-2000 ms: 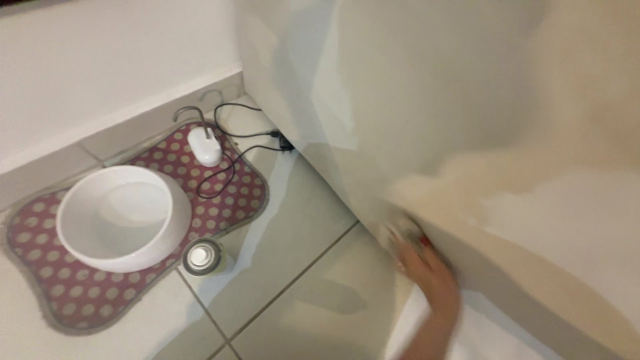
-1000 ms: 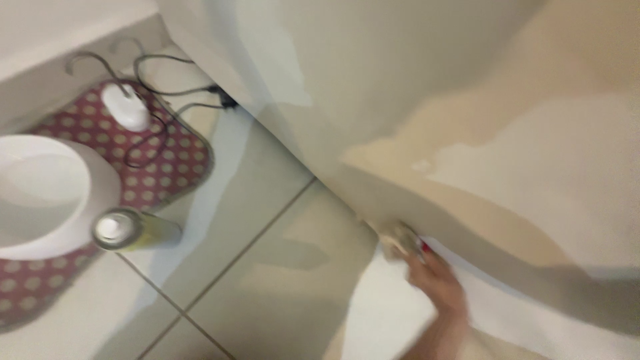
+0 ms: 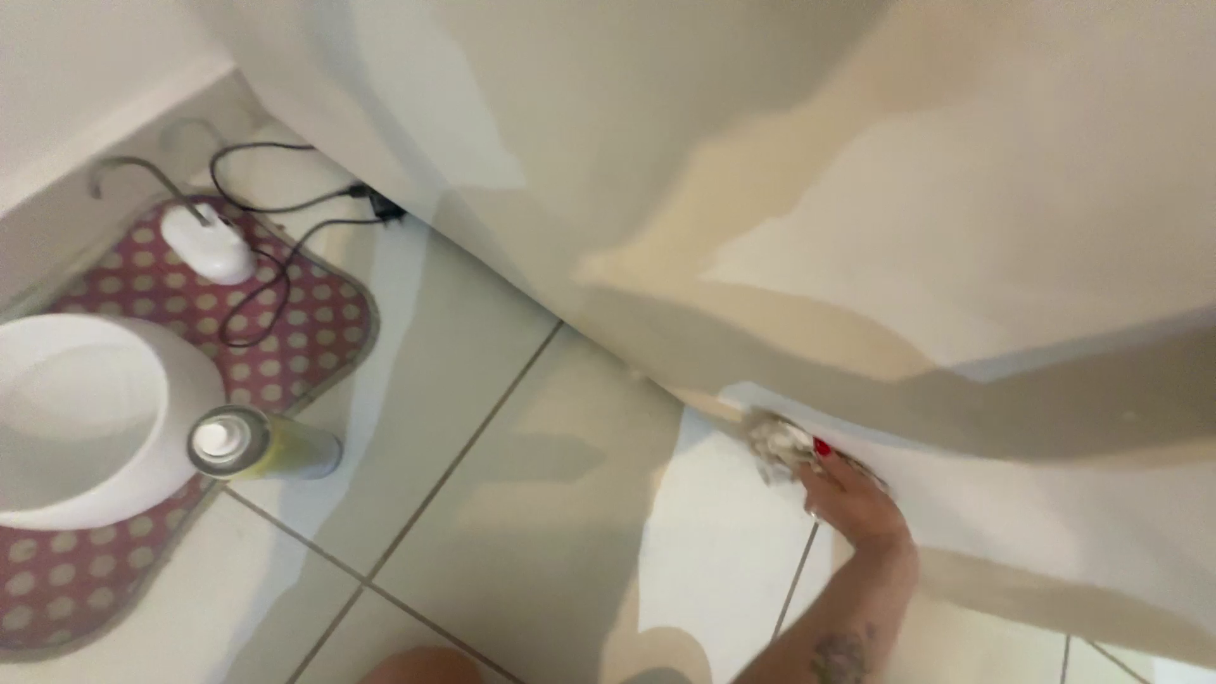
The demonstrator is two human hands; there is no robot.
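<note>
My right hand (image 3: 847, 494), reaching in from the bottom right, holds a crumpled pale cloth (image 3: 781, 443) against the lower edge of a large smooth light-coloured panel (image 3: 665, 218), just above the tiled floor. The cloth is blurred. My left hand is out of view. At the left, a spray can (image 3: 285, 446) with a white top stands on the floor beside a white bowl (image 3: 195, 380).
The bowl rests on a red dotted mat (image 3: 328, 323). A white device with a curved metal spout (image 3: 211, 245) also sits there, and a black cable (image 3: 304, 201) with a plug lies by the panel. A knee (image 3: 423, 665) shows at the bottom.
The view has shifted toward the right. My right hand stays with the cloth at the panel's lower edge, and a knee now shows at the bottom.
</note>
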